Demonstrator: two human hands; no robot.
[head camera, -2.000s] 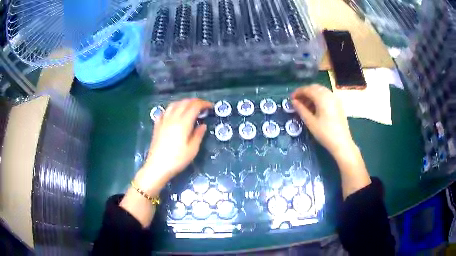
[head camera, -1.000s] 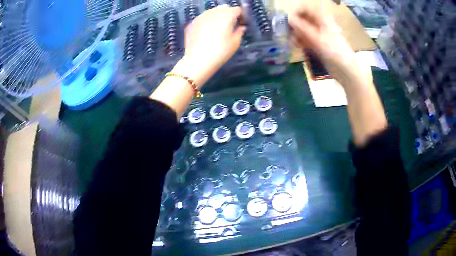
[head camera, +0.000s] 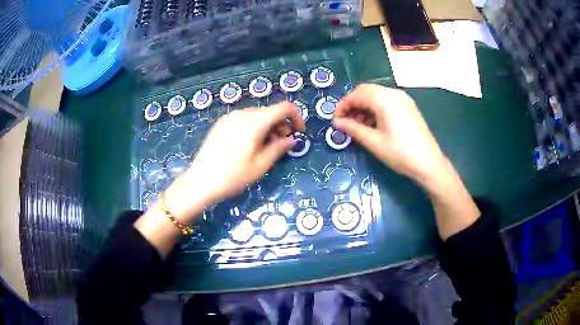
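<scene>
A clear blister tray (head camera: 254, 190) lies on the green bench top. Its far row holds several round silver-white parts (head camera: 260, 86) with bluish centres. Two more sit in the second row at its right end, one partly behind my left fingers. My left hand (head camera: 238, 149) has its fingertips on a ring-shaped part (head camera: 297, 145) in the third row. My right hand (head camera: 388, 127) has its fingertips on another part (head camera: 338, 138) just right of it. The palms are hidden. Glare covers the near pockets, so I cannot tell what some bright circles there are.
Source trays (head camera: 254, 38) with dark rows of parts stand beyond the tray. A blue fan base (head camera: 95, 54) is far left, stacked clear trays (head camera: 54, 209) at left. A smartphone (head camera: 409, 24) lies on paper (head camera: 439, 66). Tall filled trays (head camera: 547, 95) stand at right.
Both hands have come back from the source trays to the blister tray. Parts now show in the third row at the right. The camera view has shifted.
</scene>
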